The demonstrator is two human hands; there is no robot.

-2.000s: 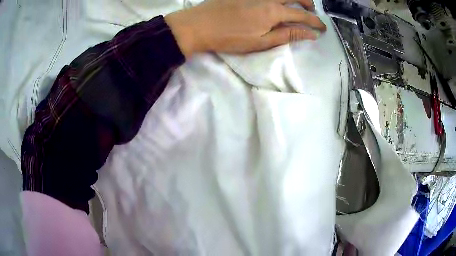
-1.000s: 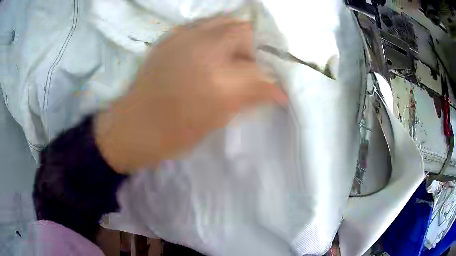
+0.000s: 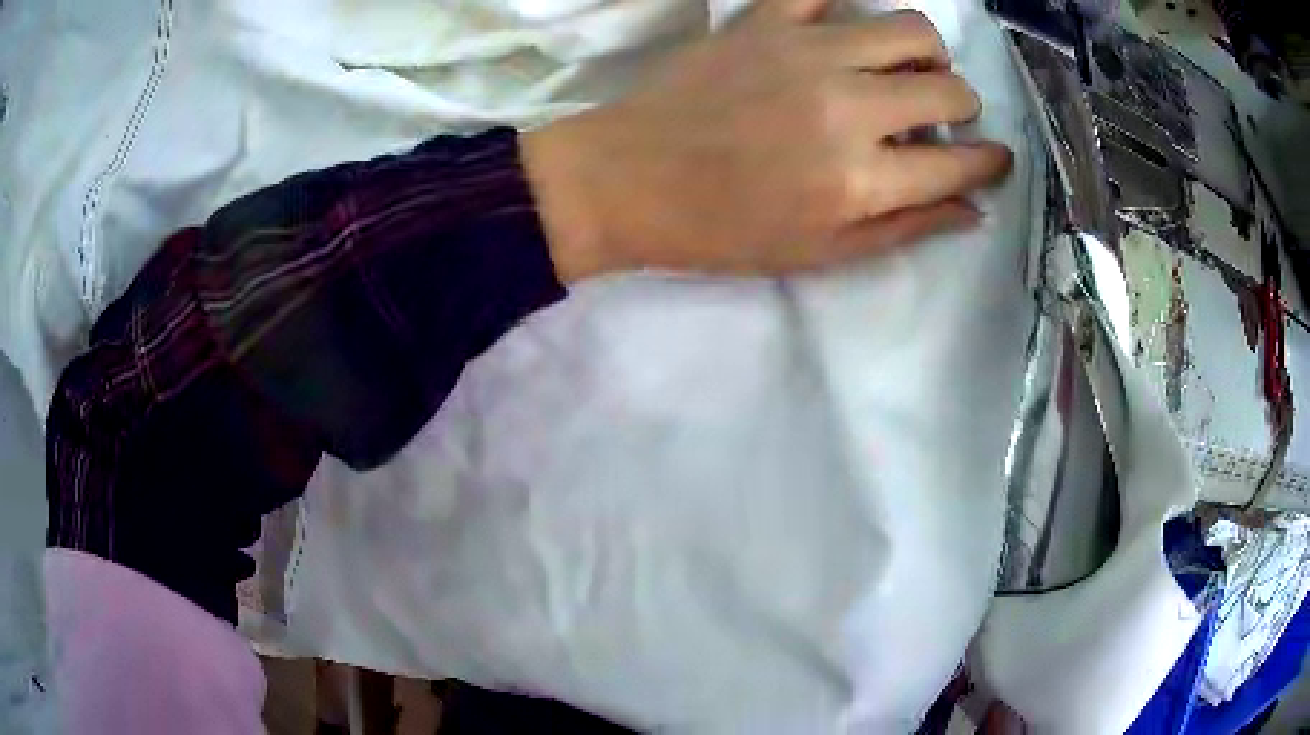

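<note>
The white garment body [image 3: 647, 474] covers the middle of the view, with dark double stitching at the upper left. My left hand [image 3: 776, 151] lies palm down on it near its right part, fingers slightly apart and pointing right; it grips nothing that I can see. The plain white band strip [image 3: 1106, 632] curls at the right and runs up to the shiny metal folder [image 3: 1103, 273] beside the garment's right edge. My right hand is not in view. The needle area is not in view.
Flat metal slide plates [image 3: 1142, 137] and a worn, stained machine bed [image 3: 1207, 345] lie at the right. A red-handled tool [image 3: 1273, 338] rests on the bed. A blue bin [image 3: 1185, 696] with crumpled white pieces [image 3: 1264, 589] is at the lower right.
My left hand has drawn back left, then moved right again onto the cloth. The garment's wrinkles have smoothed, and its lower edge now shows at the bottom left.
</note>
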